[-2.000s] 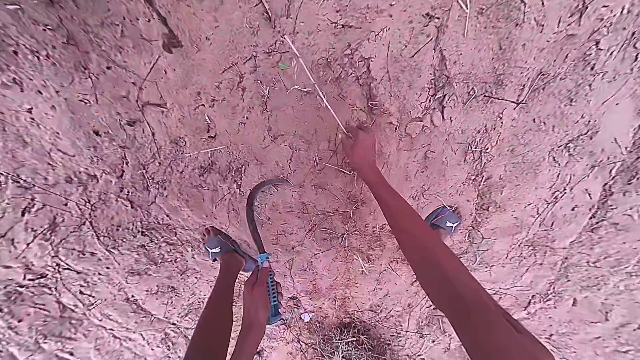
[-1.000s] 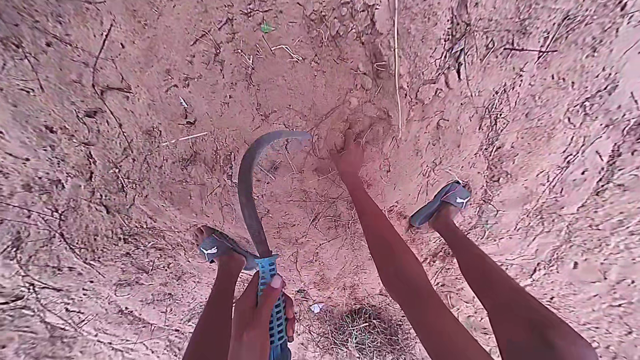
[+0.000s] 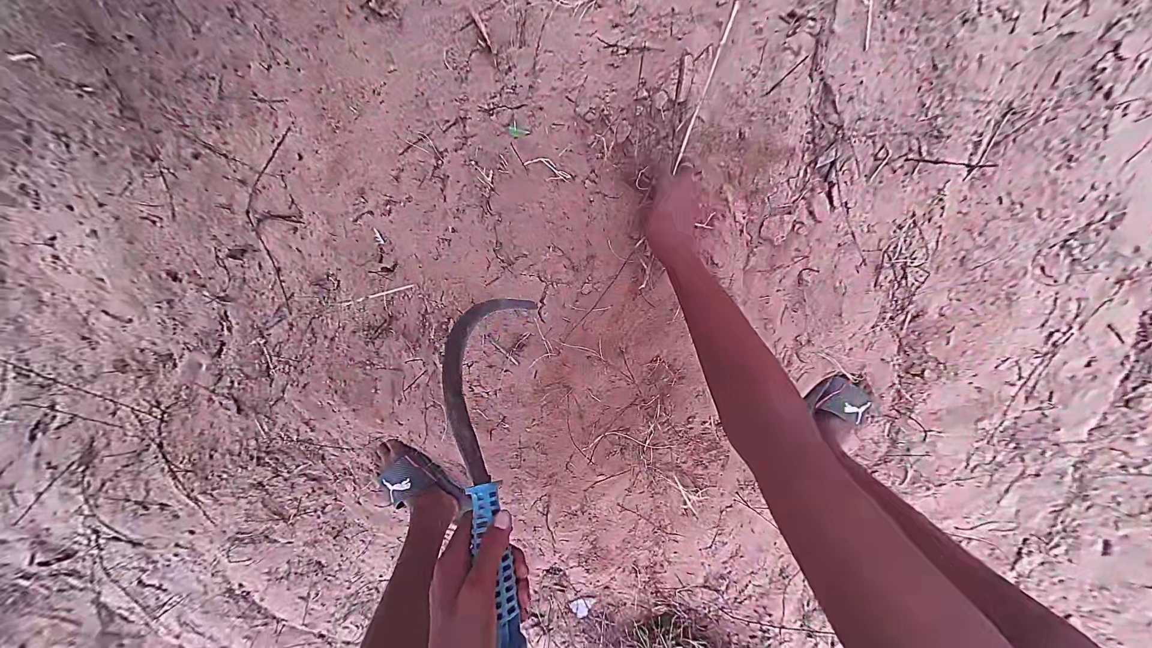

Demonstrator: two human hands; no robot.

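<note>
My left hand (image 3: 477, 571) is closed round the blue handle of a sickle (image 3: 457, 387). Its dark curved blade points up and hooks to the right, just over the bare soil. Farther forward and to the right, my right hand (image 3: 673, 207) is low at the ground beside dry roots and stalks (image 3: 650, 162). A long pale straw (image 3: 706, 90) runs upward from its fingers. Blur hides how the fingers are set and whether they hold the straw.
My feet in grey sandals stand on either side, the left sandal (image 3: 412, 477) by the sickle handle and the right sandal (image 3: 839, 400) beyond my right forearm. Twigs (image 3: 261, 211) lie about on the soil. A grass clump (image 3: 670, 628) and a small white scrap (image 3: 581, 607) are at the bottom.
My right hand has moved forward, away from near the blade tip where it was one second ago. The sickle stays in my left hand throughout.
</note>
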